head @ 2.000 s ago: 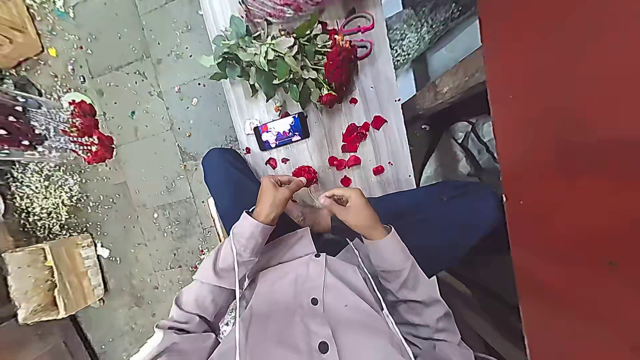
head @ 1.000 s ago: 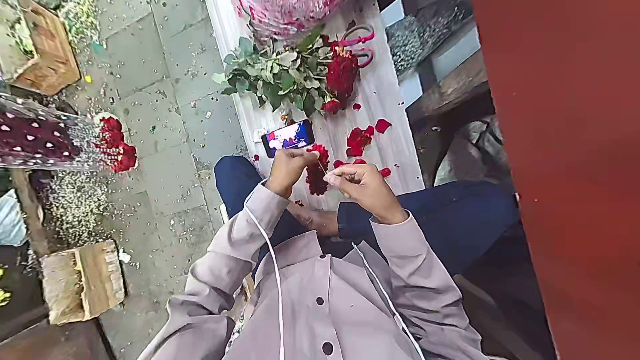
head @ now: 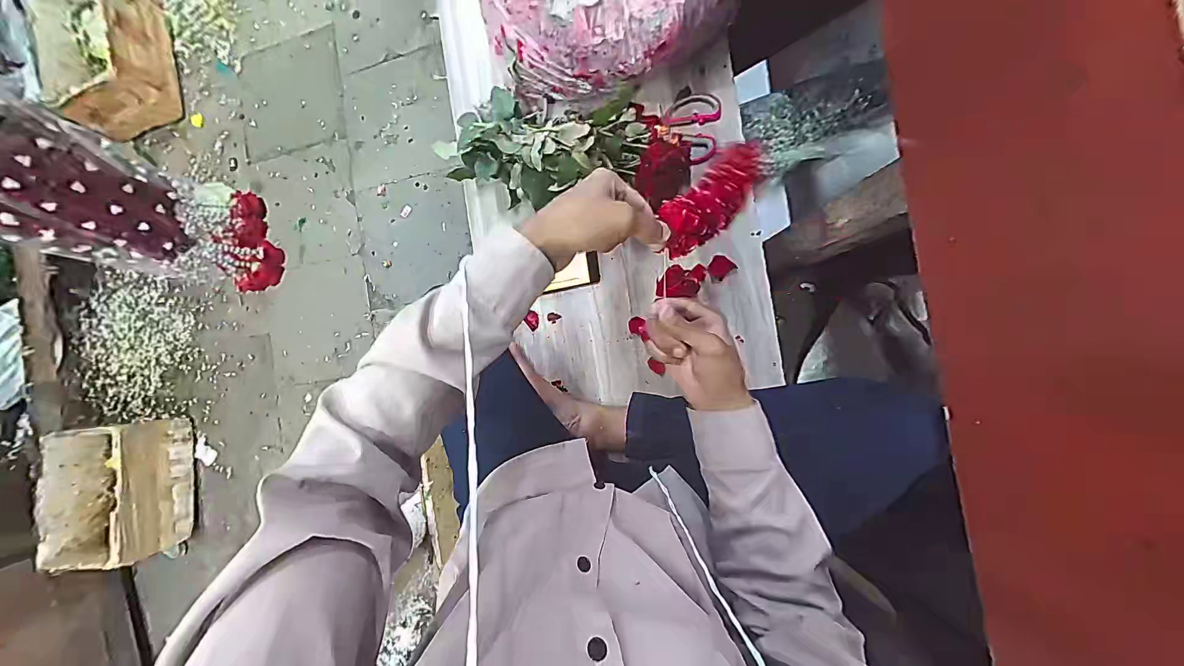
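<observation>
My left hand [head: 597, 217] pinches the lower end of a red petal strand [head: 712, 199], which slants up and right, blurred. Below it, my right hand [head: 694, 347] has its fingertips closed on a thin thread or needle [head: 662, 277] that runs up toward my left fingers; which of the two it is I cannot tell. Loose red petals [head: 680, 282] lie on the pale wooden board [head: 610, 356] between and beside the hands. Leafy rose stems [head: 546, 148] with dark red blooms [head: 662, 171] lie beyond. A phone [head: 575, 273] shows partly from under my left wrist.
Pink-handled scissors [head: 698, 113] lie by the blooms, near a pink wrapped bundle [head: 601, 42]. A wrapped rose bouquet [head: 92, 190], small white flowers [head: 134, 342] and a wooden block [head: 116, 495] are at left. A red panel [head: 1045, 324] borders the right side.
My left hand has moved up the view, away from my right hand. The red petal strand, which hung between the hands, now extends up and right from my left fingers.
</observation>
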